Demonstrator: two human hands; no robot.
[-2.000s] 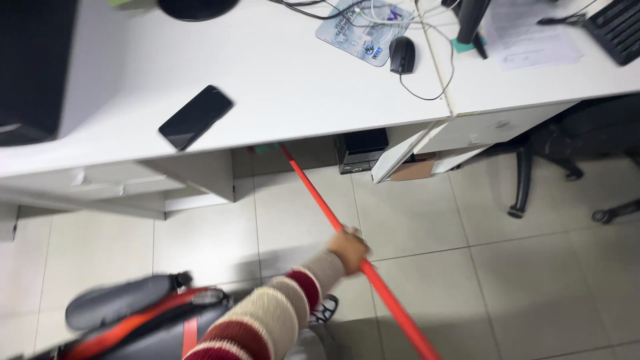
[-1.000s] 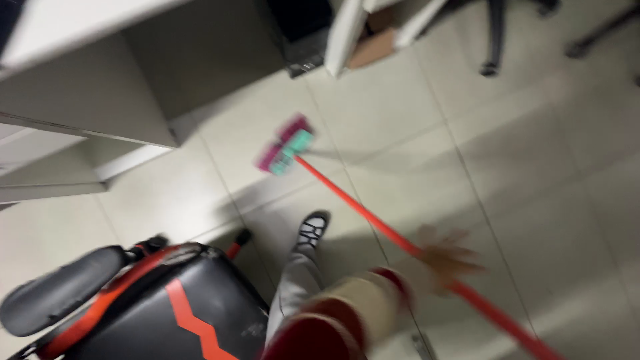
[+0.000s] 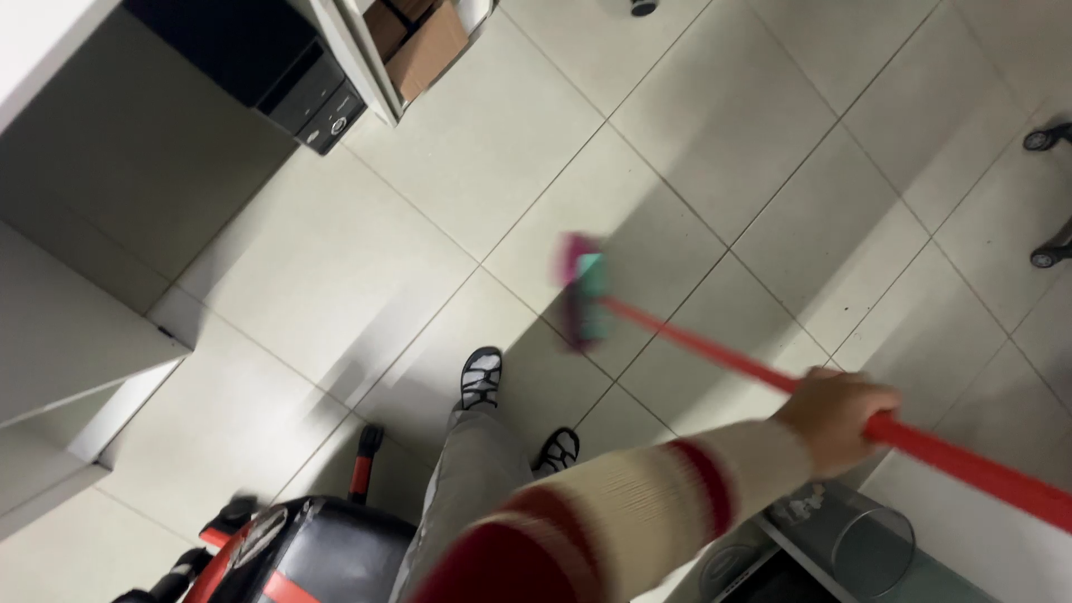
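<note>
My left hand [image 3: 837, 419], in a striped knit sleeve, is closed around the red handle [image 3: 712, 352] of a broom. The handle runs off the right edge of the view. At its other end, the broom head [image 3: 590, 297], with a green block and magenta bristles, is over the tiled floor; it is blurred, so contact with the floor cannot be told. My right hand is out of view. My feet in black strappy sandals [image 3: 481, 377] are on the floor, left of and below the broom head.
A black-and-red chair [image 3: 335, 544] is at the lower left. A computer tower [image 3: 322, 109] and a cardboard box [image 3: 427, 50] are at the upper left, by the white desk [image 3: 42, 50]. Chair casters [image 3: 1043, 255] are at the right edge. A clear round container [image 3: 871, 548] is at the lower right.
The broom head has come out from under the desk onto the open floor. My left hand, spread at the handle one second ago, is now closed around it. The view has swung strongly.
</note>
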